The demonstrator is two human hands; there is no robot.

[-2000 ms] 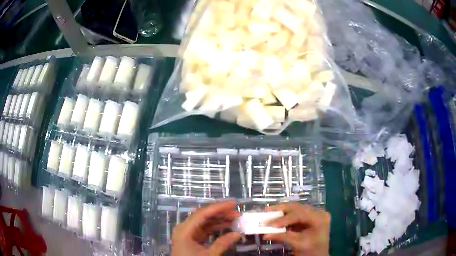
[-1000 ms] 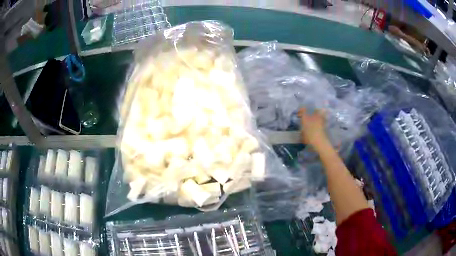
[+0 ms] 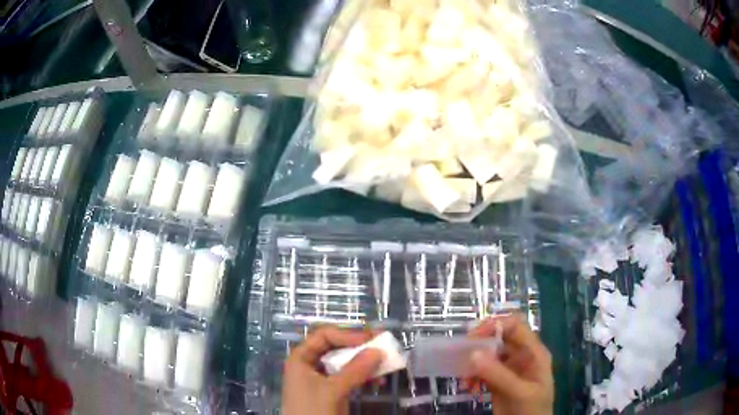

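Observation:
My left hand [image 3: 328, 369] holds a white unit [image 3: 369, 354], thick and short, tilted between thumb and fingers. My right hand [image 3: 514, 365] holds a translucent clear sleeve [image 3: 444, 357] by its right end. The sleeve's left end is close to the white unit; they look apart. Both hands are above the front part of the clear tray [image 3: 267, 292], which holds slim silvery-white stems [image 3: 421, 284]. The hands hide part of the tray's front rows.
Clear trays of filled white units [image 3: 166, 186] lie at left. A large bag of cream blocks [image 3: 437, 105] stands behind the near tray. White pieces [image 3: 644, 324] lie at right, with a crumpled bag [image 3: 616, 121] behind and blue trays [image 3: 709, 267] at far right.
The view swung to the right-hand bag, where one arm reached, and is now back over the near tray. Both hands show, with a clear sleeve in my right hand.

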